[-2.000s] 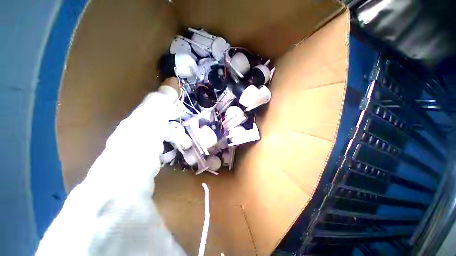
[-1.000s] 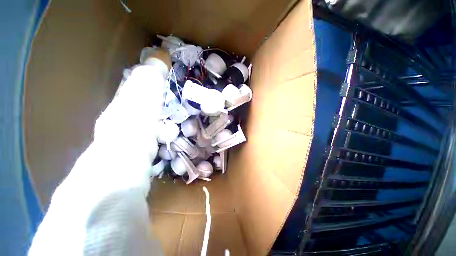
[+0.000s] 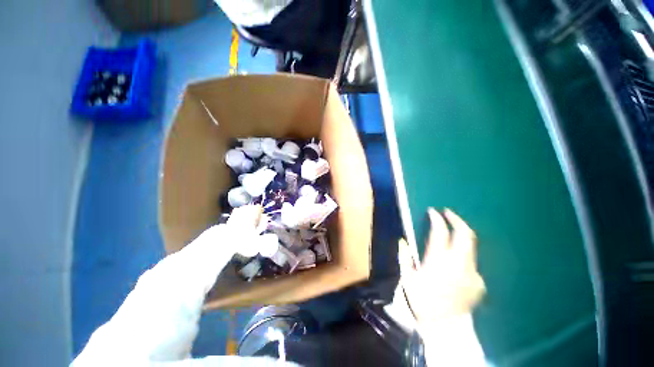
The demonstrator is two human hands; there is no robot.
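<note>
White-and-black camera housings (image 3: 292, 215) with thin wires lie in a heap inside the open cardboard box (image 3: 351, 208). My left hand (image 3: 247, 217) is in the box over the left of the heap. It appears to be at a white housing; whether it grips it cannot be told. My right hand (image 3: 443, 269) is at the near edge of the green bench (image 3: 495, 165), fingers apart and slightly blurred, with nothing visible in it.
A blue bin (image 3: 147, 79) with dark round parts stands on the blue floor at the upper left. A metal rail edges the green bench on the right. A round, shiny stool-like object (image 3: 271, 331) is below the box. Dark equipment is at the upper right.
The view has pulled back and turned, so the whole box, floor and green bench now show. My right hand has come into view at the bench edge. My left arm still reaches into the box.
</note>
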